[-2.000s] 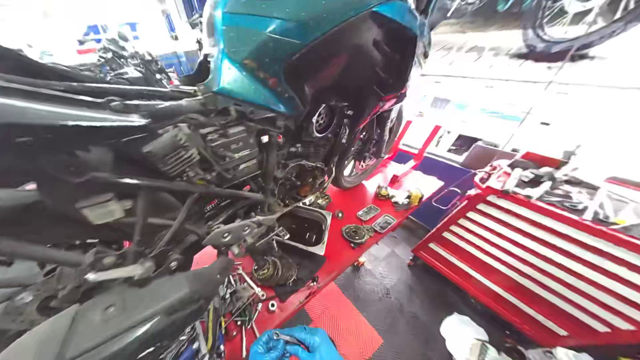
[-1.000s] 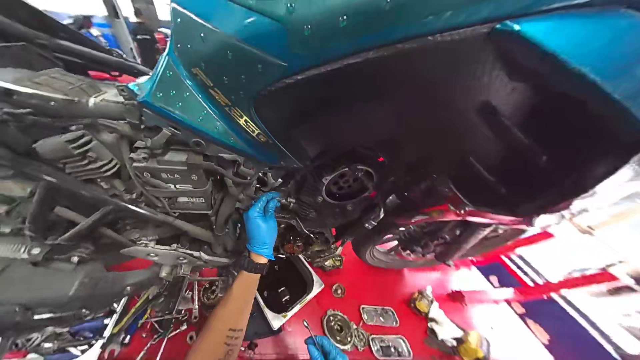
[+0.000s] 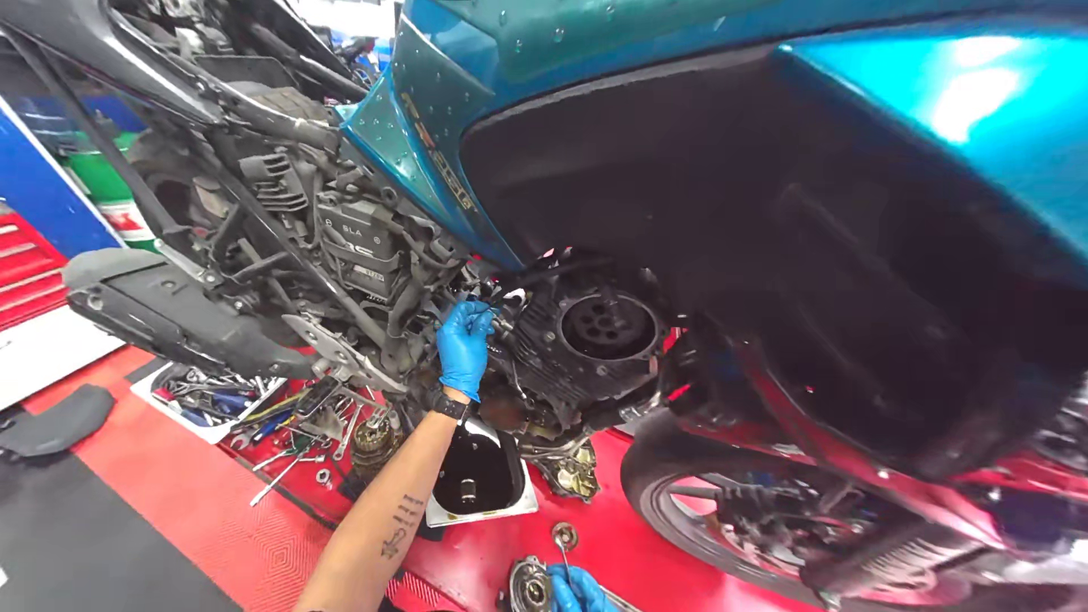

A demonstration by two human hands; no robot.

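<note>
My left hand (image 3: 465,344), in a blue glove with a dark wristband below it, reaches into the motorcycle engine (image 3: 578,340), beside the finned cylinder. Its fingertips are bunched at small parts and hoses there; whether they pinch something is unclear. At the bottom edge my right hand (image 3: 580,591), also gloved, is partly cut off by the frame and holds a slim metal hand tool (image 3: 563,542) with a round end pointing up. Near this hand lie a round metal engine part (image 3: 531,586) and a small ring-shaped part (image 3: 564,534). A dark round opening (image 3: 609,326) shows in the engine.
Below the engine stands a pan of dark oil (image 3: 525,501) with a small cylindrical part in it. Wrenches (image 3: 344,433) and a tray of tools (image 3: 144,387) lie left on the red surface. The teal fairing (image 3: 442,136) overhangs the engine; a wheel (image 3: 663,501) stands lower right.
Two seconds ago blue gloves and a metal tool were at the bottom edge; my left hand has since gone up to the engine. The view has moved in closer.
</note>
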